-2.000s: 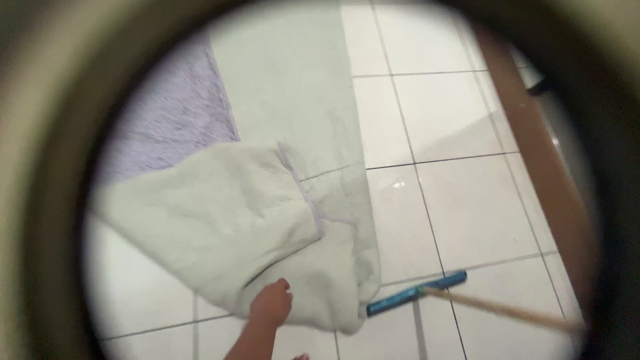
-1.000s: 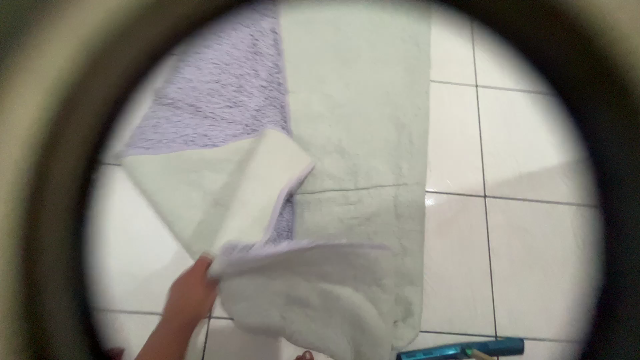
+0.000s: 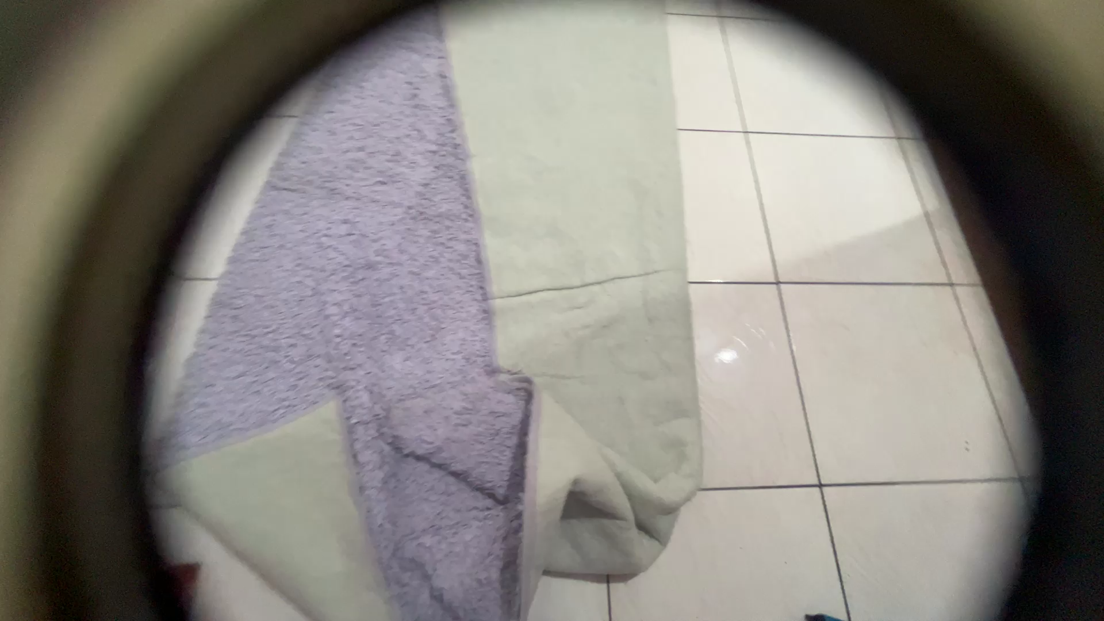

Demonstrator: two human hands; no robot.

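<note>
A shaggy purple rug (image 3: pixel 345 259) lies on the floor, its right side folded over so that the pale green backing (image 3: pixel 586 172) faces up. Near the lower middle the fold is bunched into wrinkles, and purple pile runs down to the bottom edge of the view. A second flap of backing (image 3: pixel 276 500) is turned up at the lower left. Neither my left hand nor my right hand can be seen; whatever they touch is hidden below the view.
White floor tiles (image 3: pixel 862 371) with dark joints surround the rug. The tip of a blue object (image 3: pixel 824 617) shows at the bottom right. Something dark red (image 3: pixel 183 578) is at the lower left. A dark round rim frames the view.
A hand that gripped the rug's edge at the lower left has left the view. The folded corner has been pulled back, showing more purple pile. Only a tip of the blue broom-like head remains visible.
</note>
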